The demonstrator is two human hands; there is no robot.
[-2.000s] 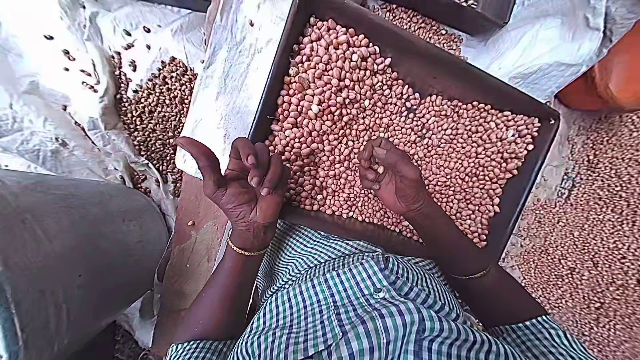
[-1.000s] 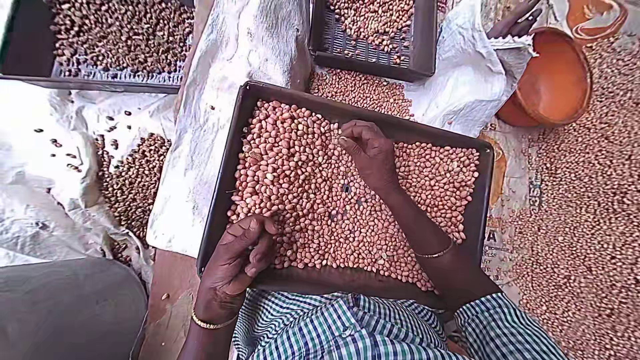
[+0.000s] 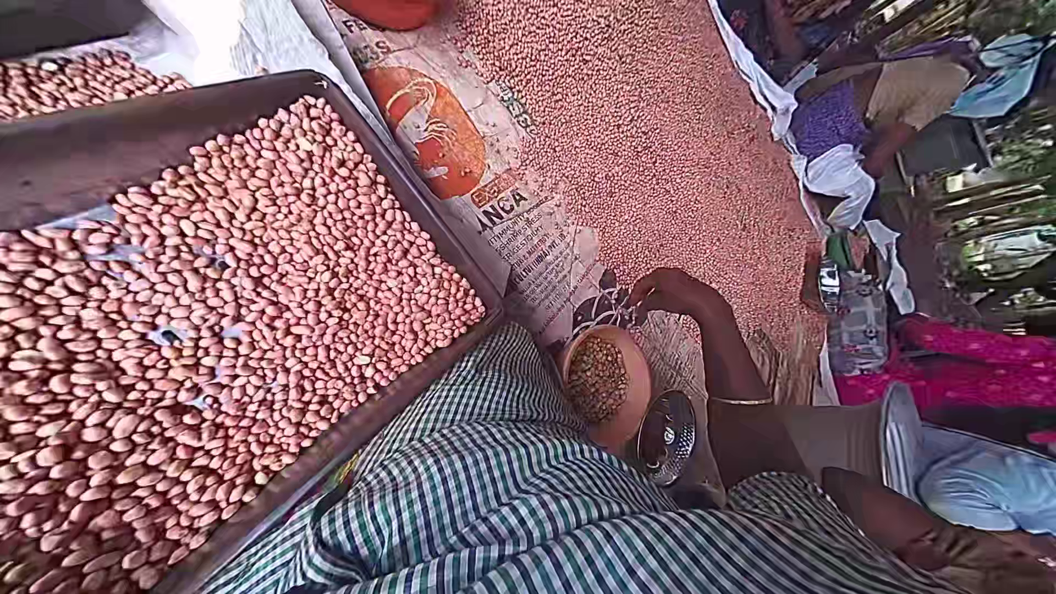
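Note:
My right hand (image 3: 670, 293) reaches out to the right of the tray, fingers bent down near a small dark heap with pale strips beside a bowl; whether it holds anything is not plain. Just below it stands an orange bowl (image 3: 634, 375) holding small greenish-brown pieces (image 3: 597, 379), and next to that a shiny metal bowl (image 3: 667, 437). A dark rectangular tray (image 3: 412, 198) with pinkish shelled nuts (image 3: 272, 272), which look like peanuts, lies at the left. My left hand is out of view.
A wide spread of nuts (image 3: 660, 140) covers the ground beyond a printed sack (image 3: 536, 247). At the right are a clear plastic container (image 3: 858, 322), a grey bucket (image 3: 850, 437) and other people, one in pink clothing (image 3: 982, 355). An orange tub (image 3: 392, 10) sits at the top.
The view has swung far to the right. My right hand has left the nuts in the tray and is now out beside the bowls. My left hand, earlier at the tray, is out of view.

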